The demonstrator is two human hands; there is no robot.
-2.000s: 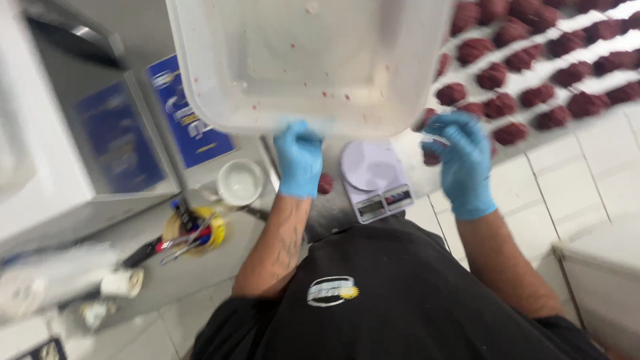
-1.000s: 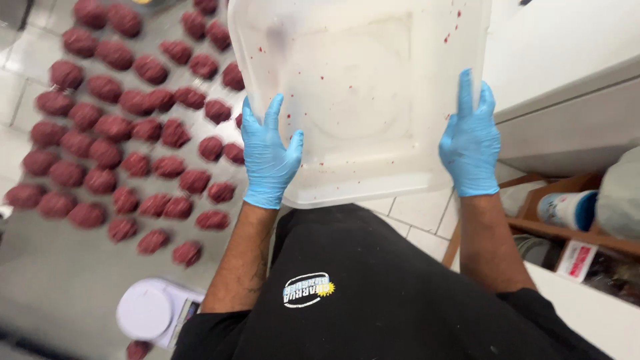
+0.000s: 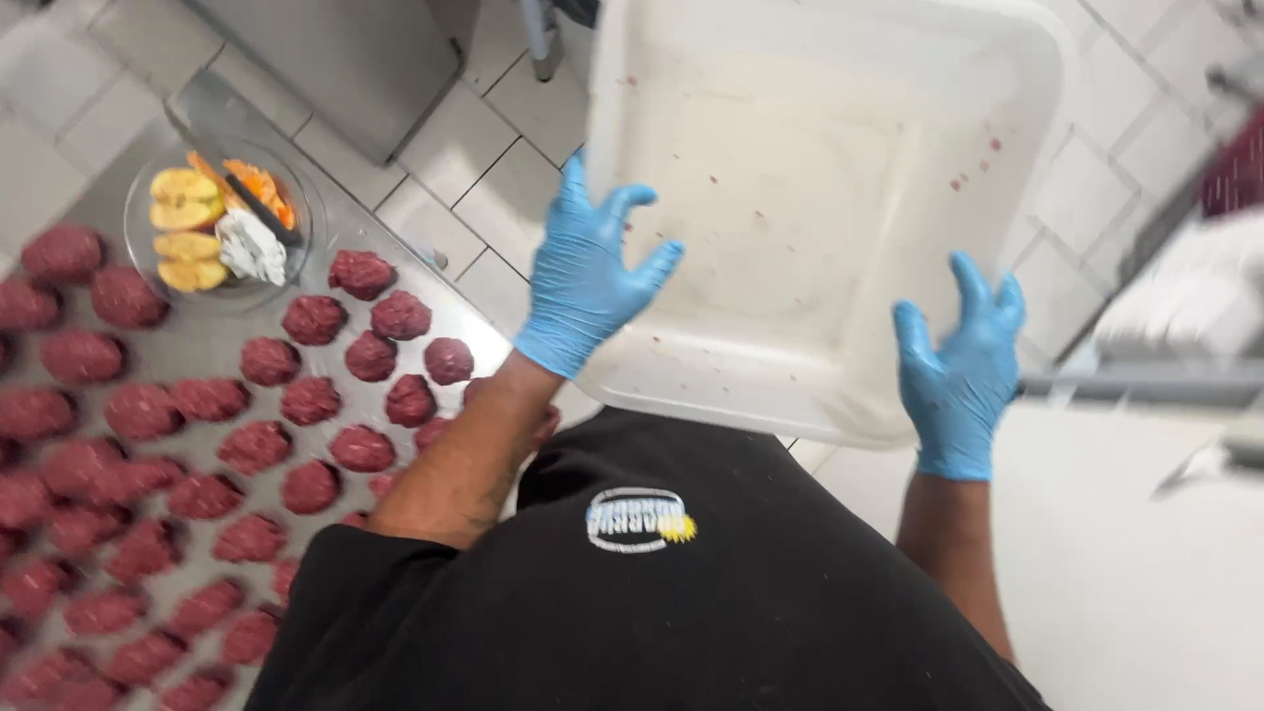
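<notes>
A white plastic tub (image 3: 780, 227) with small red meat specks inside is in front of my torso. My left hand (image 3: 592, 267), in a blue glove, is at its left wall, thumb and fingers spread over the rim. At the tub's right wall is my right hand (image 3: 958, 365), also gloved in blue, its fingers spread. The tub appears held up between both hands; the undersides of its walls are hidden.
On the left, a steel table (image 3: 346, 197) bears many balls of raw ground meat (image 3: 363, 449). A clear plate (image 3: 308, 227) there holds cut fruit (image 3: 186, 200), a knife (image 3: 259, 205) and crumpled white material (image 3: 252, 247). A white surface (image 3: 1116, 553) lies at the right, above a tiled floor (image 3: 494, 148).
The view has turned strongly, bringing the plate of fruit into sight. The tub remains between my two hands, which keep to its sides as one second ago.
</notes>
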